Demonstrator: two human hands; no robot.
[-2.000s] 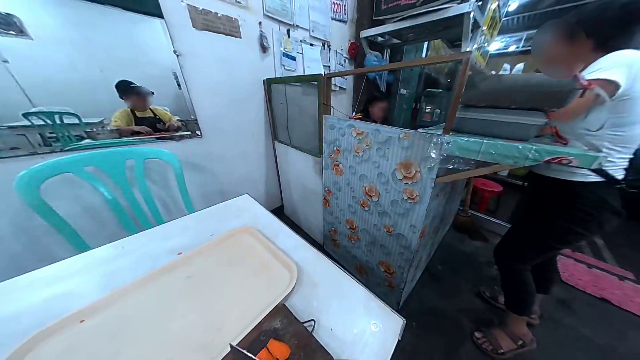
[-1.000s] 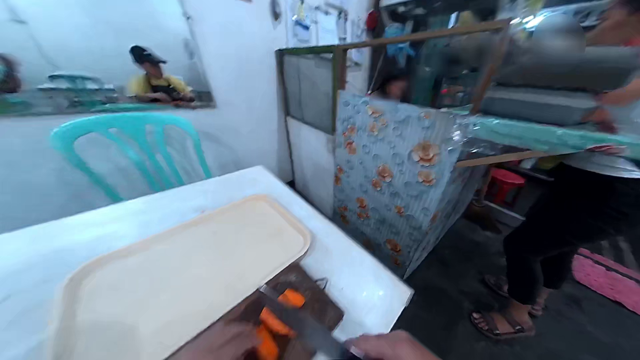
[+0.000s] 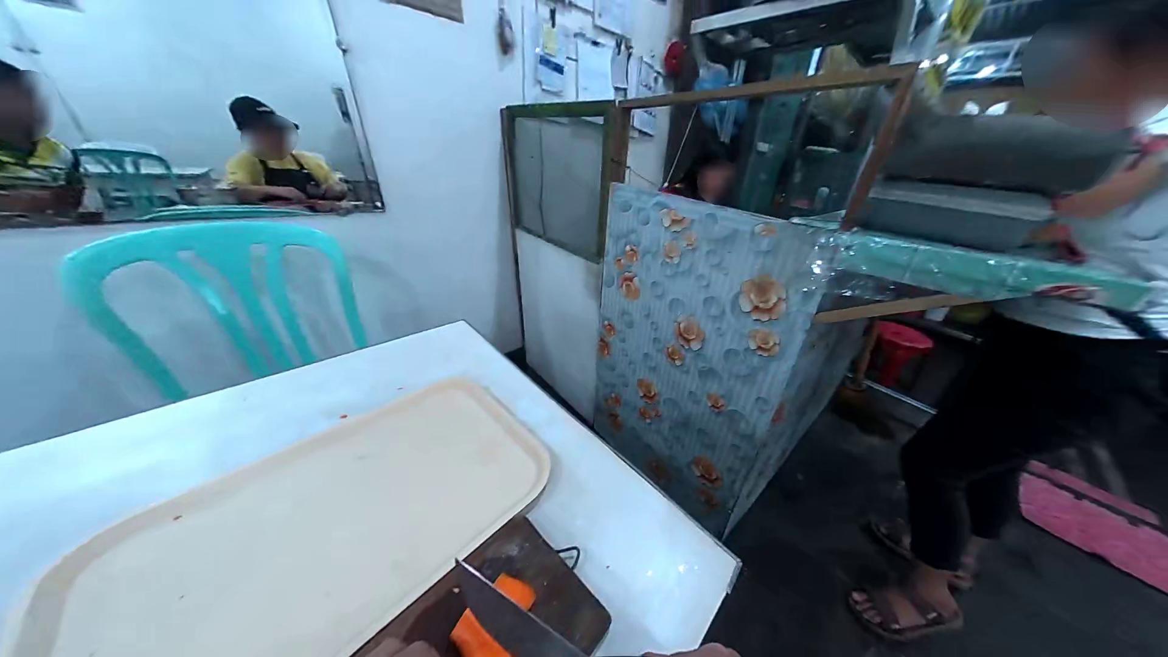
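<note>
At the bottom edge, a knife blade point(image 3: 511, 613) slants across orange carrot pieces point(image 3: 478, 633) on a dark wooden cutting board point(image 3: 570, 598). Only a sliver of my right hand point(image 3: 695, 651) shows, at the knife's handle end, with the grip itself cut off by the frame. Just the top of my left hand point(image 3: 401, 648) is visible, left of the carrot; whether its fingers touch the carrot is hidden. A beige plastic tray point(image 3: 310, 511) lies left of the board, its rim against the board's edge.
The white table point(image 3: 639, 525) ends at a corner on the right. Behind it stands a turquoise plastic chair point(image 3: 219, 246) below a wall mirror. A flower-patterned partition point(image 3: 693, 347) rises beyond the table. A person point(image 3: 1031, 365) stands at a counter on the right.
The knife and both hands sit lower in view than one second ago, the hands now mostly cut off. Two seconds ago no hand was in view. The view has shifted somewhat.
</note>
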